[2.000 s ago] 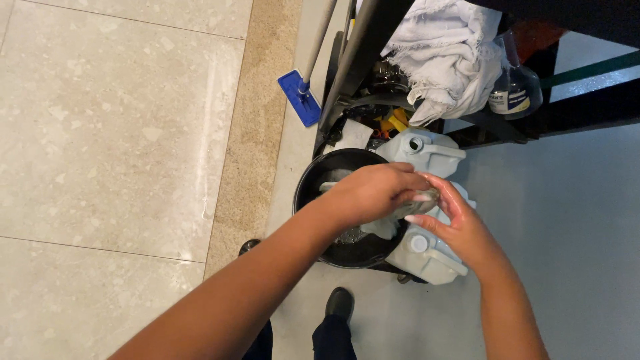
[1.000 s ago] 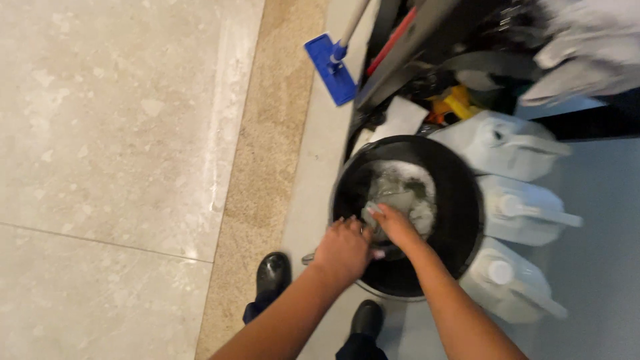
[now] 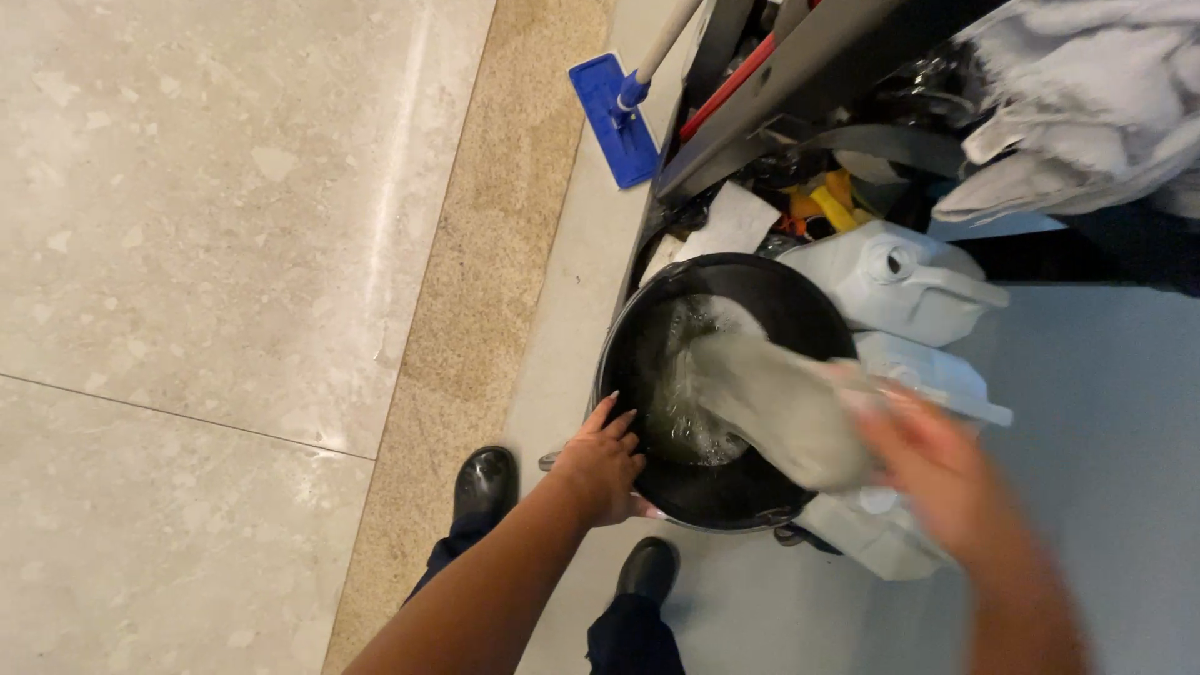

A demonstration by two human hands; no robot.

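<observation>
A black bucket [image 3: 741, 502] holds soapy water [image 3: 689, 412] with white suds. My left hand [image 3: 600, 459] rests on the bucket's near-left rim, fingers spread over the inner wall. In my right hand [image 3: 914, 441], blurred by motion, is a wet grey cloth [image 3: 778, 408], lifted over the right side of the bucket; its far end hangs above the suds. The fingers of that hand are closed around the cloth's right end.
White plastic jugs [image 3: 905, 281] stand along the bucket's right side. A blue flat mop head [image 3: 614, 122] lies on the floor beyond. A dark cart frame [image 3: 797, 103] bears pale rags [image 3: 1087, 112]. Two black shoes [image 3: 486, 483] are near the bucket.
Both hands were together at the cloth, low in the bucket, a second ago. The left has moved to the rim, and the right has raised the cloth towards the right.
</observation>
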